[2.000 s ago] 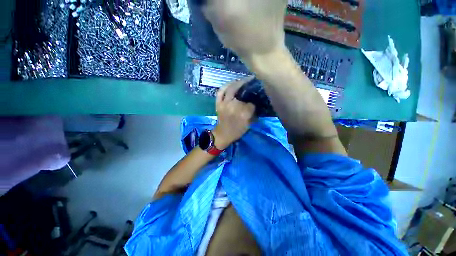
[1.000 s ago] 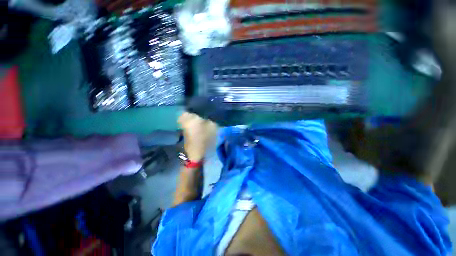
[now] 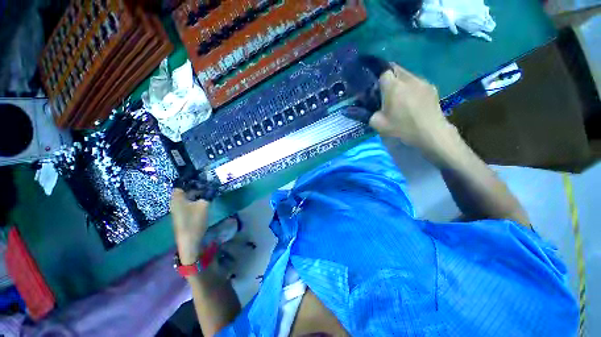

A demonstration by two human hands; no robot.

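Note:
The black jig (image 3: 276,91) lies on the green bench, slanting up to the right in view. A row of power transistors (image 3: 277,119) runs along it, and a silvery heat sink (image 3: 290,149) lies along its near side. My left hand (image 3: 191,210), with black-covered fingertips and a red-strapped watch at the wrist, grips the jig's left end. My right hand (image 3: 405,105), also with black-covered fingers, grips the jig's right end and hides part of it. The fingertips of both hands are hard to make out.
The screw tray (image 3: 150,187) is left of the jig, with white-tipped black pieces (image 3: 118,148) over it. Stacked orange trays (image 3: 99,59) stand rear left; an orange-brown jig (image 3: 263,46) lies behind. White cloths lie rear left (image 3: 176,99) and rear right (image 3: 458,14). An open cardboard box (image 3: 520,125) is at right.
The view has turned, so the bench now slants. My right hand has come from the blurred right side onto the jig's right end. My left hand stays at the left end.

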